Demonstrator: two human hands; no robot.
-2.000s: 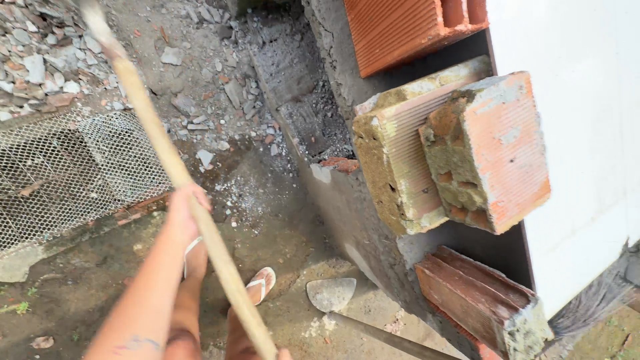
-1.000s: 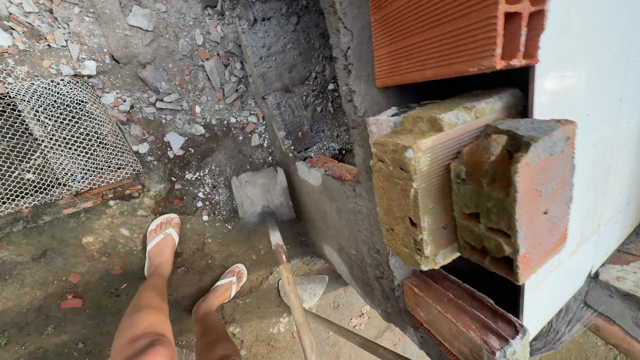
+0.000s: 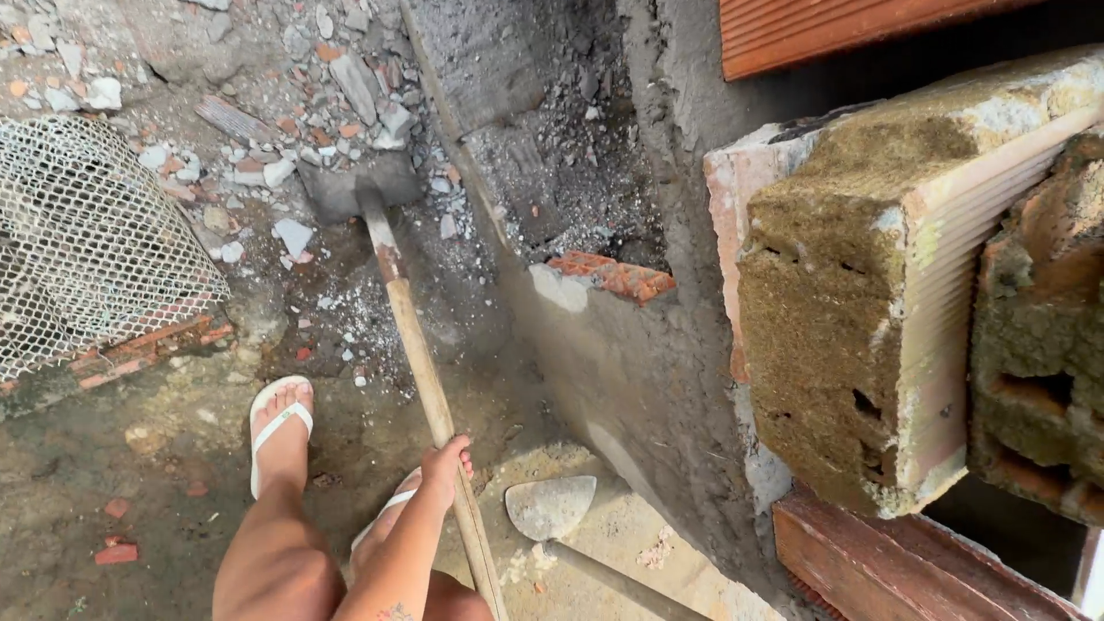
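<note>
My left hand is closed around the wooden handle of a long digging tool. Whether it is a hoe or a shovel cannot be told. Its broad, dirty metal blade rests among rubble at the upper left centre. The handle's lower end runs out of the bottom edge, and my right hand is out of view. A second long-handled tool lies right of my left hand, with a rounded grey blade on the ground. Broken masonry and pale chips lie around the working blade.
Wire mesh lies at the left by a brick edge. My feet in white flip-flops stand below the rubble. A rough cement wall rises to the right, with hollow clay bricks stacked close by. A broken brick sits in the wall.
Two seconds ago the tool was raised across the view, with my left hand higher up at the left. Its blade came down near the wall, then moved left into the rubble.
</note>
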